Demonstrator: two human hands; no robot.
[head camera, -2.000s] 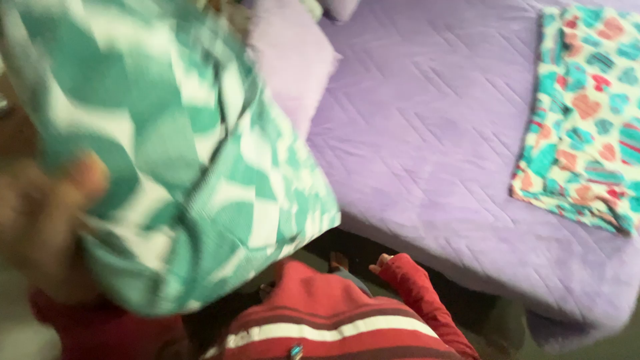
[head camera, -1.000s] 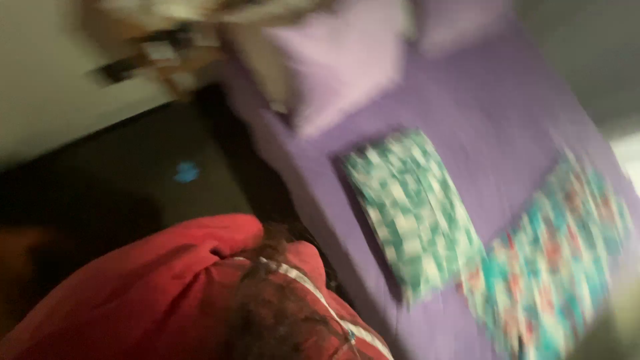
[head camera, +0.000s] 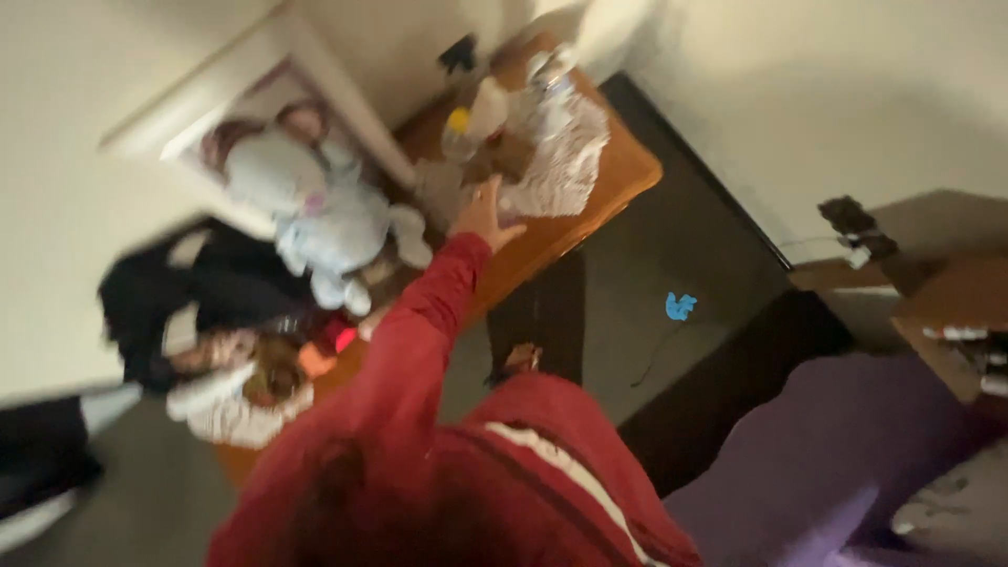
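Observation:
My left hand (head camera: 487, 214), in a red sleeve, reaches over a wooden dresser top (head camera: 630, 169). Its fingers are spread and nothing shows in them. It is close to the near edge of a white lace doily (head camera: 579, 169); whether it touches the cloth is unclear. Beyond the fingers stand a small bottle with a yellow cap (head camera: 457, 134) and a blurred clear object (head camera: 551, 69). A pale blue plush toy (head camera: 335, 213) sits left of the forearm, against a large framed picture (head camera: 260, 118). My right hand is not in view.
Dark clothing (head camera: 205, 276) and a second lace cloth (head camera: 252, 417) with small items lie at the left. A blue thing (head camera: 680, 305) is on the dark floor, right of my foot (head camera: 522, 358). A purple bed cover (head camera: 819, 441) and another wooden surface (head camera: 953, 307) are at the right.
The green-and-white pillow, in my left hand two seconds ago, lay on the bed one second ago. The view has swung from the bed to the dresser, where my left hand now reaches.

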